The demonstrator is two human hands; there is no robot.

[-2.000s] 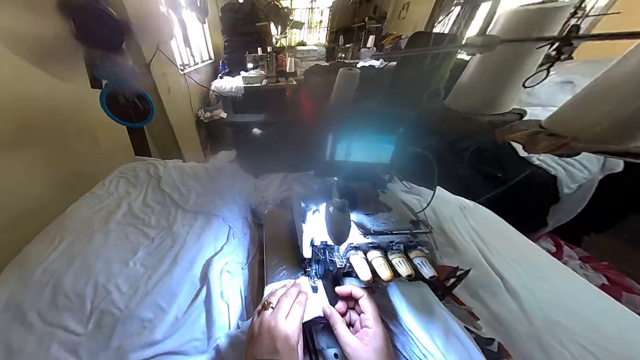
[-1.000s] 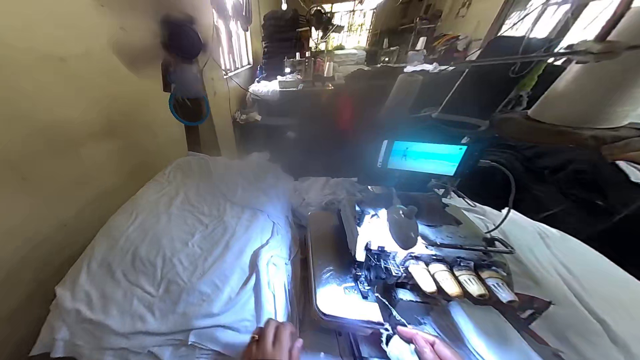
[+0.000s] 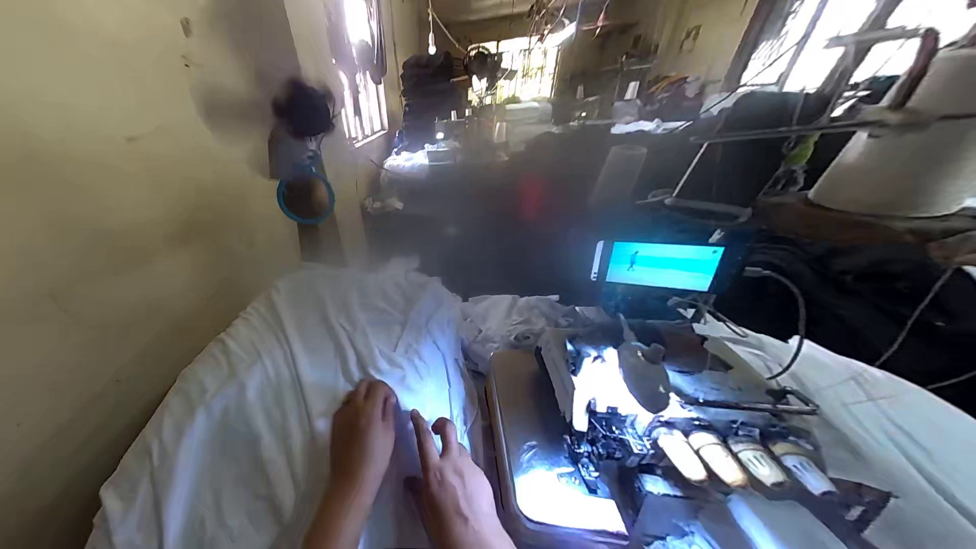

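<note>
My left hand [image 3: 364, 427] lies on a heap of white fabric [image 3: 305, 366] left of an overlock sewing machine [image 3: 610, 427], its fingers curled against the cloth. Close beside it on the right, my right hand [image 3: 456, 480] rests over the same fabric, index and middle fingers stretched forward. Whether either hand pinches the cloth is not clear. The machine's lit needle area and its metal cover plate [image 3: 526, 442] are to the right of both hands. Several tension dials [image 3: 717, 457] stand in a row on its front.
A phone [image 3: 663, 265] with a lit screen stands behind the machine, with a cable [image 3: 799, 328] beside it. Large thread cones [image 3: 900, 145] are at the upper right. More white cloth [image 3: 877, 404] covers the right side. A wall fan [image 3: 303, 110] hangs at left.
Both hands have moved from the front of the machine's needle area to the white fabric on its left. The view has swung, bringing more of the left wall into sight.
</note>
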